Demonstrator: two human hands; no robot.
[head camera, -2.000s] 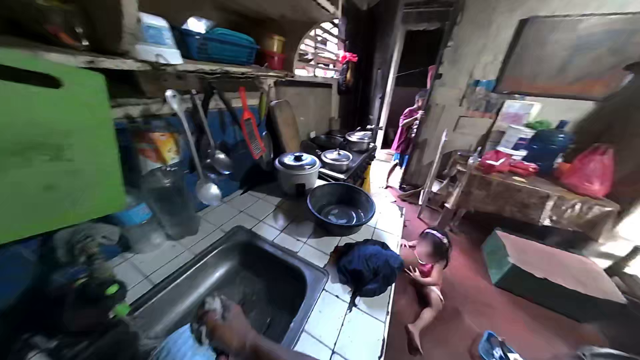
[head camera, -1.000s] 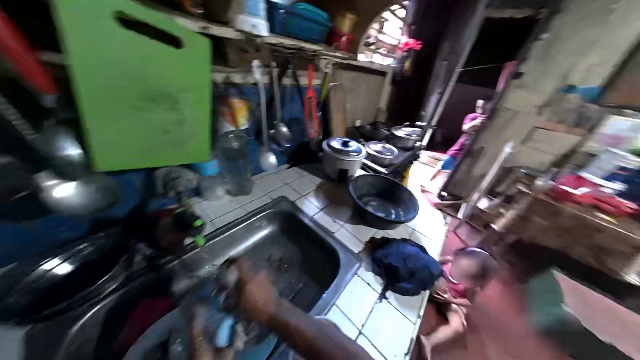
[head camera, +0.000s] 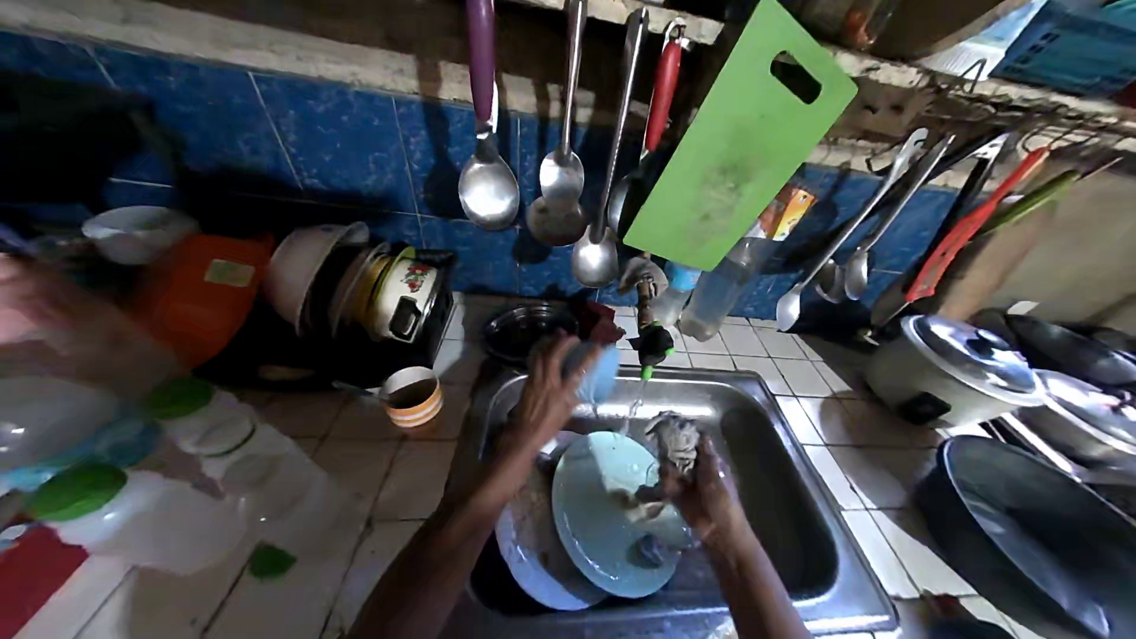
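Over the left part of a stainless steel sink (head camera: 781, 461), my left hand (head camera: 552, 390) grips a light blue cup or small bowl (head camera: 599, 374), near the faucet (head camera: 652, 337). Water runs from the faucet into the sink. My right hand (head camera: 706, 497) holds a wet, greyish crumpled cloth or scrubber (head camera: 676, 441) just right of the stream. Beneath both hands a pale green plate (head camera: 586, 524) leans in the sink, partly over a whitish basin or large plate (head camera: 532, 559). A small dark lump (head camera: 650, 550) lies on the green plate's lower right.
An orange-striped cup (head camera: 414, 404) with a spoon stands left of the sink. Stacked dishes (head camera: 311, 275) and capped plastic containers (head camera: 133, 515) are farther left. Ladles (head camera: 488, 186) and a green cutting board (head camera: 737, 142) hang above. A rice cooker (head camera: 950, 373) and dark basin (head camera: 1029, 532) are right.
The view has swung left, toward the sink and hanging ladles. My left hand is now raised near the faucet with the blue cup or bowl; the right hand now shows the cloth under the faucet's side.
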